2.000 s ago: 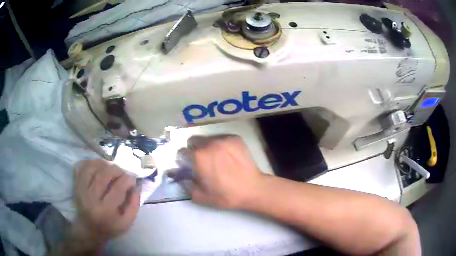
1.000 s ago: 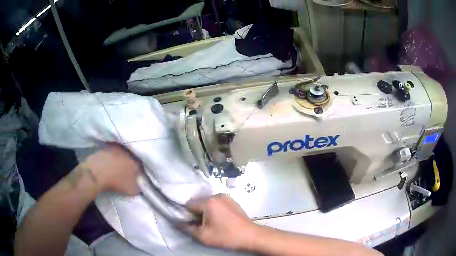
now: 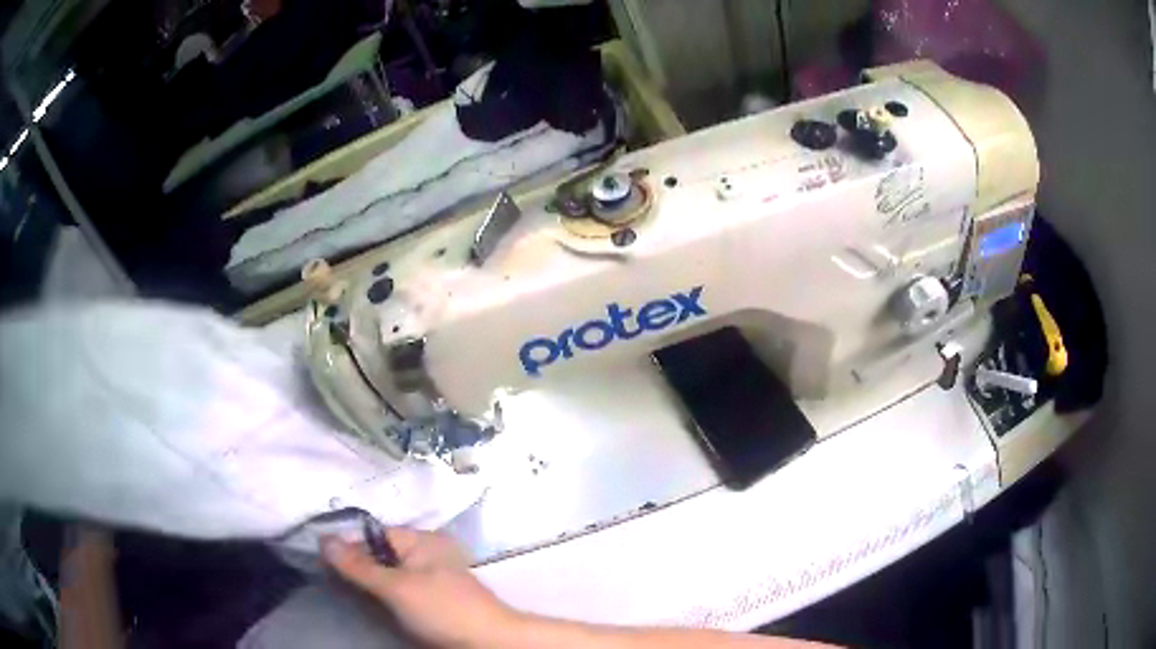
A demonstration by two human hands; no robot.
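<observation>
The white quilted fabric (image 3: 152, 425) spreads from the left edge to the machine's needle end, raised at the left. My right hand (image 3: 418, 583) pinches its dark lower edge just left of and below the needle area (image 3: 444, 437). A small dark object shows at my right fingers; it may be thread snips, but it is too blurred to tell. Of my left arm, only a blurred part (image 3: 89, 590) shows at the lower left; the hand is hidden by the fabric. I cannot tell whether the fabric lies under the presser foot.
The cream protex machine (image 3: 710, 241) spans the middle. A flat black rectangle (image 3: 735, 406), perhaps a phone, lies under its arm. White and dark pieces (image 3: 393, 178) lie in a wooden-edged tray behind. A yellow-handled tool (image 3: 1050, 332) is at the far right, beside the lit control panel (image 3: 1001, 241).
The hands have left the needle area since the first frame. The fabric has then swung further left, with my left hand passing behind it. The view has turned, shifting the machine left.
</observation>
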